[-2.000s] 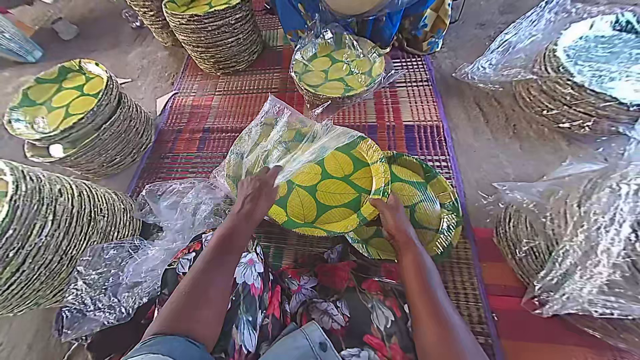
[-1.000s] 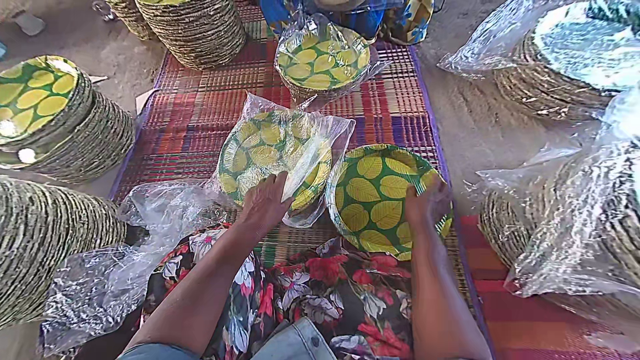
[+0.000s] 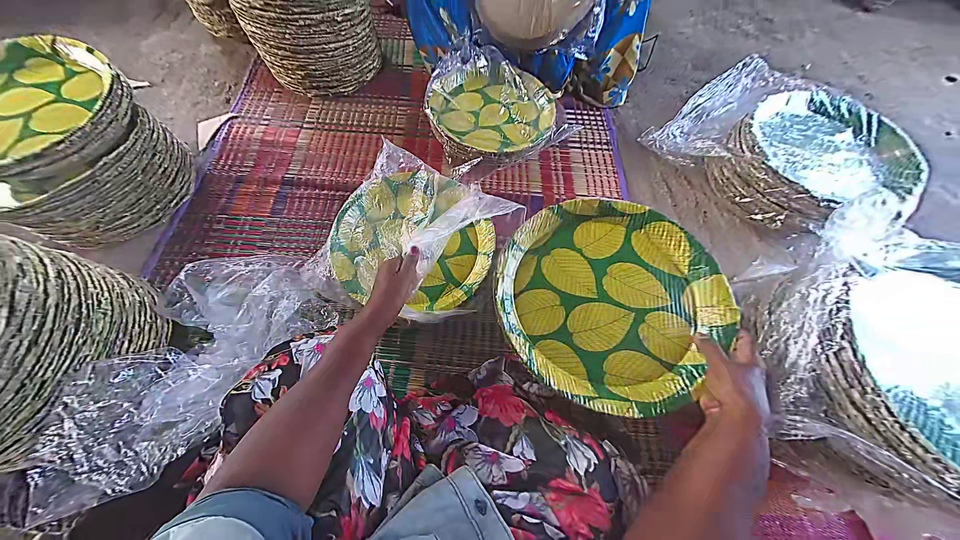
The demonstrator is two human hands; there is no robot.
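Observation:
My right hand grips the right rim of a round green plate with yellow leaf shapes, tilted and lifted above the mat, thumb on its face. My left hand pinches the edge of a clear plastic bag. That bag partly covers another leaf-patterned plate lying on the woven mat; whether more plates lie under it is hidden. The two plates are side by side with a narrow gap between them.
A bagged stack of like plates stands ahead, before a person in blue patterned cloth. Tall plate stacks stand at left, near crumpled plastic. Plastic-covered stacks stand at right. A striped mat lies beneath.
My right hand has raised the right-hand plate, which lay lower beside the bagged one a second ago. Two seconds ago the bagged plate overlapped it. My left hand stays at the bag.

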